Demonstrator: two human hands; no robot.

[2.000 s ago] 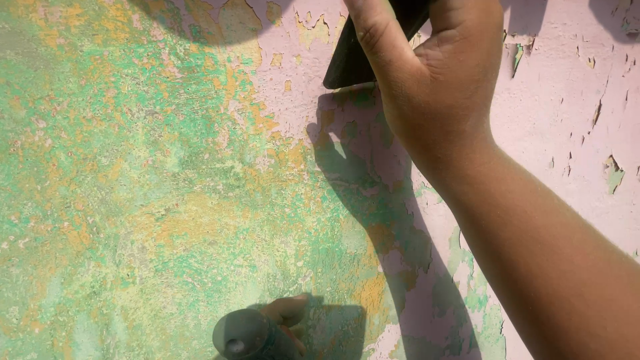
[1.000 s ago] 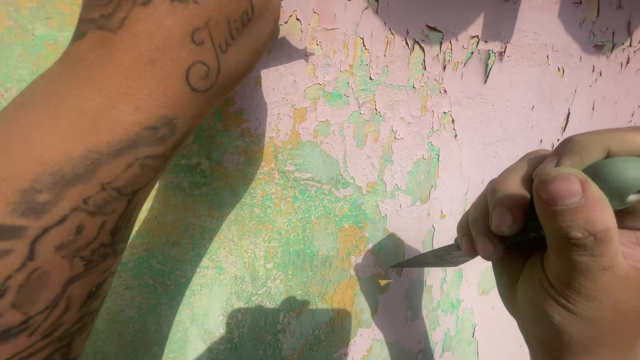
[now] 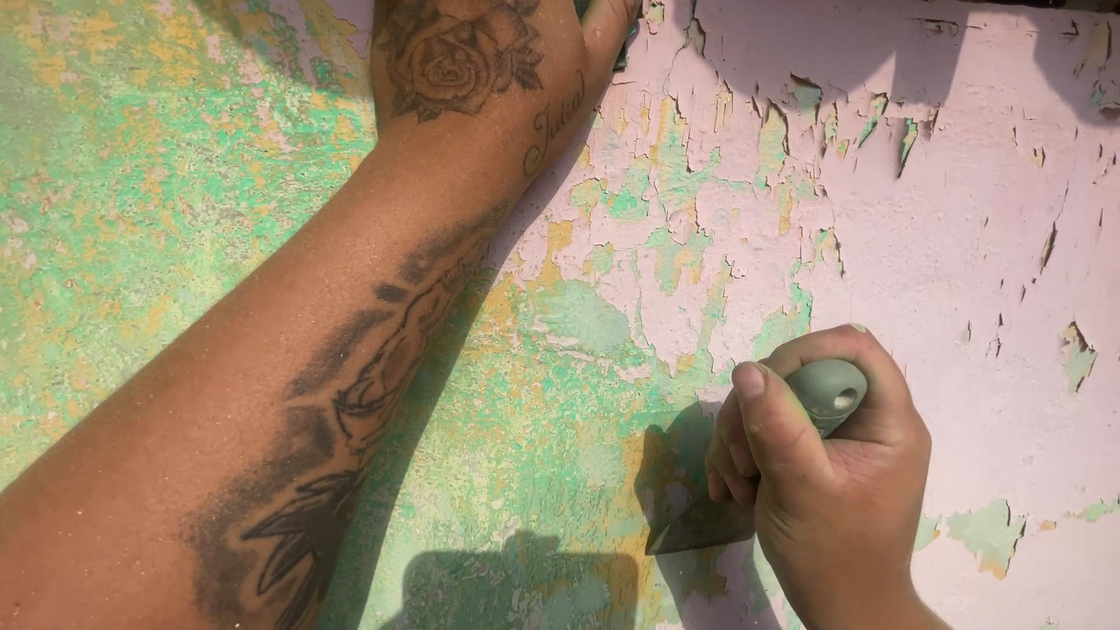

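My left hand (image 3: 490, 66) reaches in from the left to the top edge, its thumb beside a dark green object (image 3: 625, 51). Only a sliver of that object shows, and my fingers are hidden or out of view. Lower right, my right hand (image 3: 840, 490) is closed around the grey-green handle (image 3: 827, 389) of a putty knife, its end facing up. The dark metal blade (image 3: 704, 527) slants down to the left, its corner at the edge of the pink paint. Both hands are over a painted surface (image 3: 577, 315) with pink paint over patchy green and yellow layers.
Pink paint (image 3: 962, 262) covers the right side, with cracks and lifted flakes (image 3: 906, 144) toward the top. A green patch (image 3: 989, 534) shows at lower right. Shadows of the arms and other shapes fall across the surface.
The putty knife has turned from pointing left to pointing down-left, and my right hand has moved left. My left hand has come into view at the top, where only its forearm and wrist showed before.
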